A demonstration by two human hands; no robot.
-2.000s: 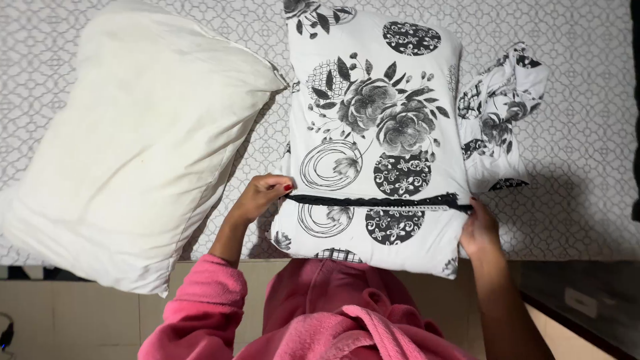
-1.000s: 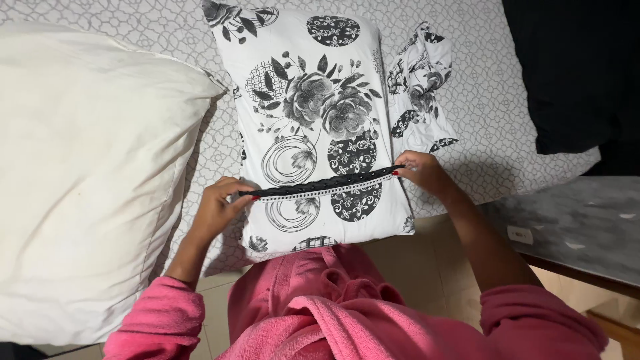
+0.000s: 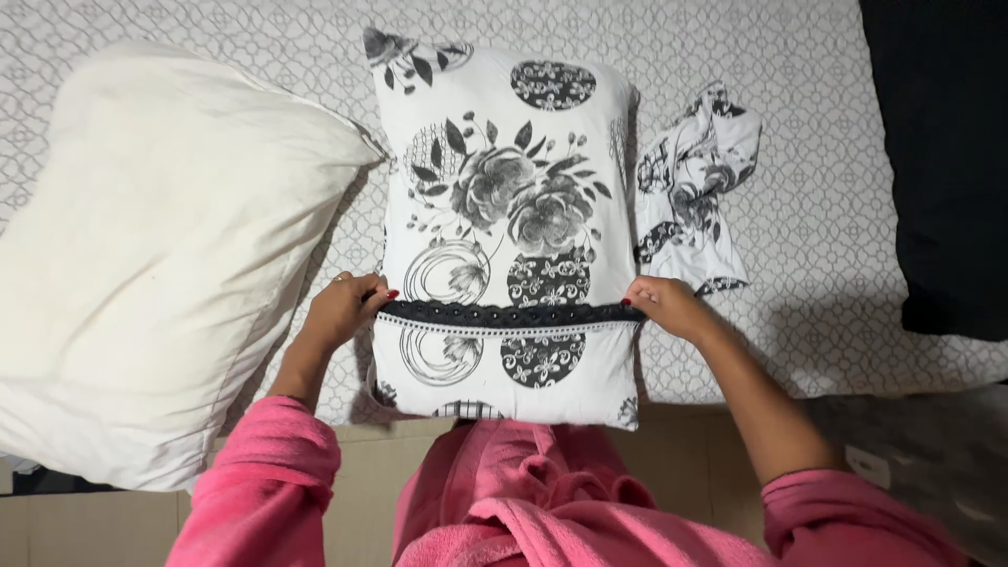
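Observation:
A pillow in a white pillowcase (image 3: 504, 213) with black and grey flowers and circles lies at the centre, near the bed's front edge. Across its lower part runs a black lace trim (image 3: 512, 316) with a white openwork edging below it. My left hand (image 3: 346, 307) pinches the trim's left end between thumb and fingers. At the right end, my right hand (image 3: 665, 305) pinches the trim in the same way. The trim is stretched nearly straight between both hands and lies flat on the pillow.
A large plain off-white pillow (image 3: 165, 236) lies at the left. Crumpled cloth of the same floral print (image 3: 697, 197) is right of the printed pillow. Black fabric (image 3: 945, 157) covers the far right of the bed, whose cover (image 3: 819, 157) is grey-patterned. Floor tiles (image 3: 378, 472) show below.
The lace trim, slanted up to the right one second ago, now lies nearly level across the pillow. Both hands still hold its ends. The view has shifted.

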